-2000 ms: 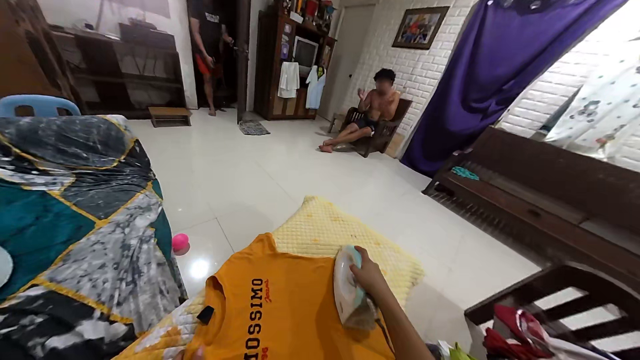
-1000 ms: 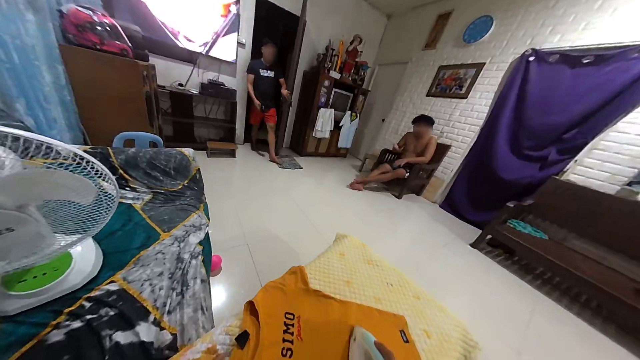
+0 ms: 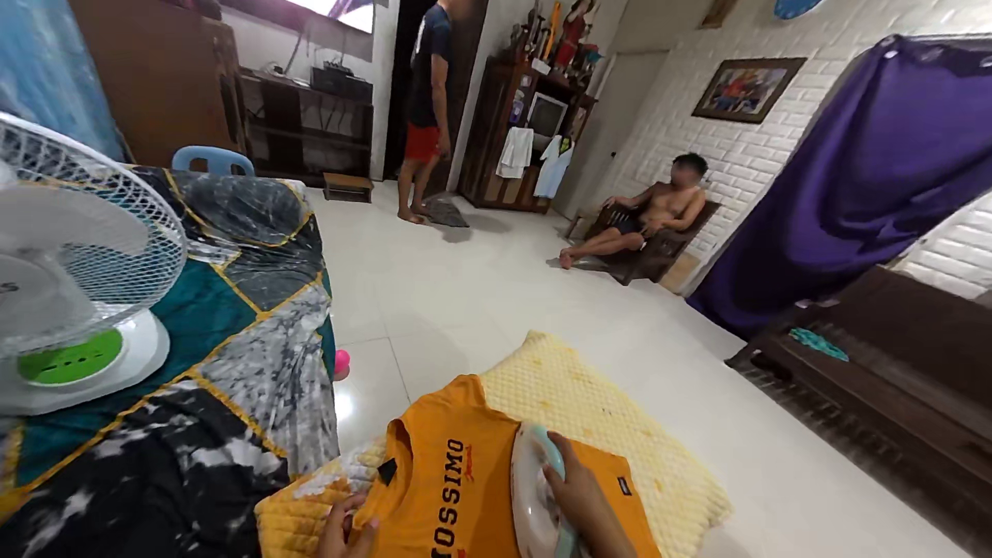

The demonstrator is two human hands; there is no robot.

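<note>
An orange T-shirt (image 3: pixel 488 473) with dark lettering lies spread over a yellow quilted pad (image 3: pixel 597 395). My right hand (image 3: pixel 577 492) is closed around the handle of a white and light-blue clothes iron (image 3: pixel 531 496), which rests on the shirt to the right of the lettering. Near the shirt's collar, at the lower left edge of the shirt, is my left hand (image 3: pixel 346 531), its fingers slightly curled; whether they pinch the cloth cannot be made out.
A white electric fan (image 3: pixel 77 271) stands on a table with a patterned cloth (image 3: pixel 256 349) at left. A pink ball-like object (image 3: pixel 342 363) is on the floor. One person (image 3: pixel 430 101) stands by the doorway; another (image 3: pixel 666 205) sits in a chair. A wooden bench (image 3: pixel 891 364) is at right.
In the last second, the standing person has turned side-on. My left hand has come into view by the collar. The view has shifted since two seconds ago, bringing in the fan.
</note>
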